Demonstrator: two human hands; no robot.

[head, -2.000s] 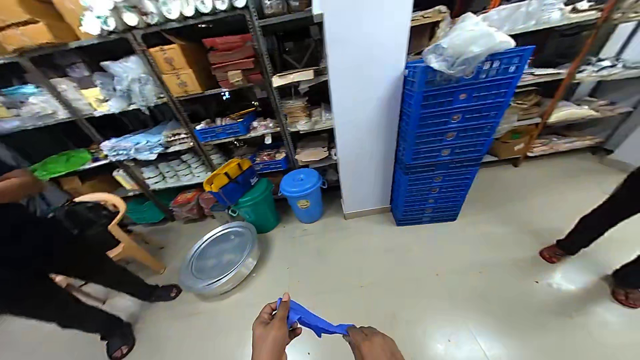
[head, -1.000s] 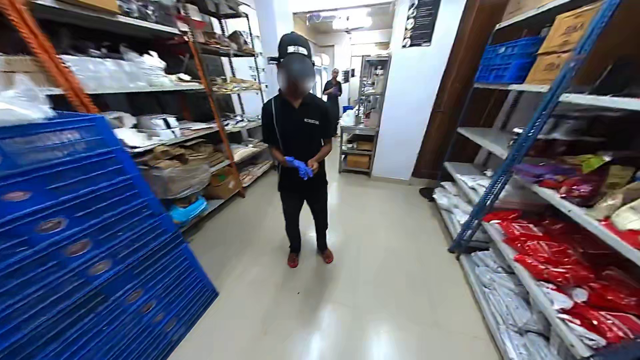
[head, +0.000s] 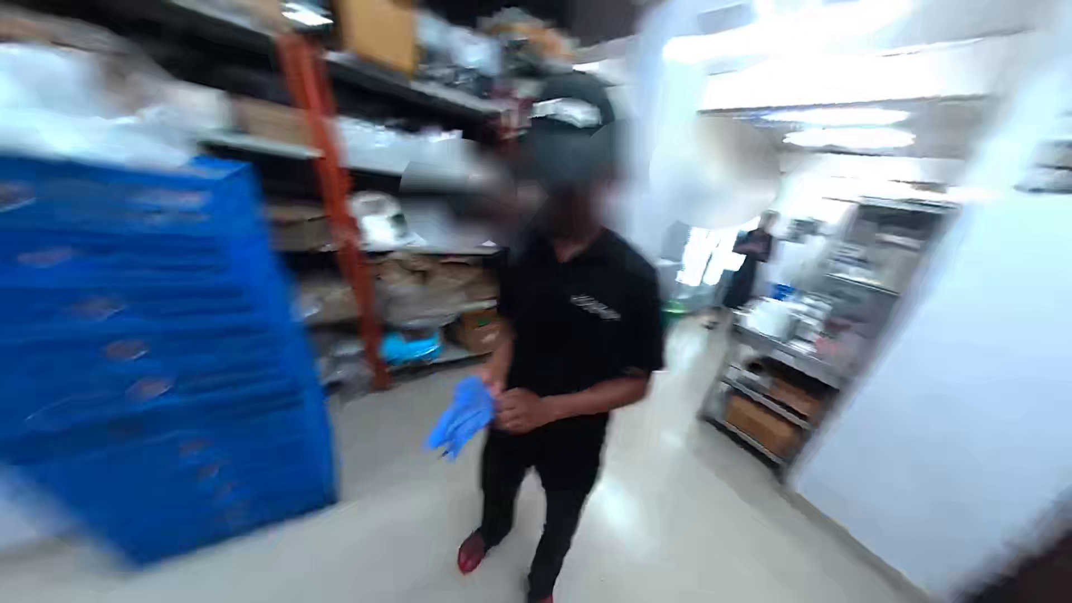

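Neither my left hand nor my right hand shows in the head view, so what they hold is hidden. Facing me stands a person (head: pixel 578 310) in a black shirt, black trousers and a cap. A blue glove (head: pixel 463 416) is at that person's hands, in front of the waist. The picture is blurred, and whether the glove is worn or only held I cannot tell.
Stacked blue plastic crates (head: pixel 151 335) rise at the left, with clear plastic bags on top. Behind them runs a loaded shelf rack with an orange post (head: pixel 335 201). A metal trolley (head: pixel 779 360) stands by the white wall (head: pixel 938 377); another person (head: pixel 748 260) is farther back.
The view has swung far from the shelves and buckets. My hands, seen two seconds ago with a blue glove, are out of view. The person in black appears closer than one second ago.
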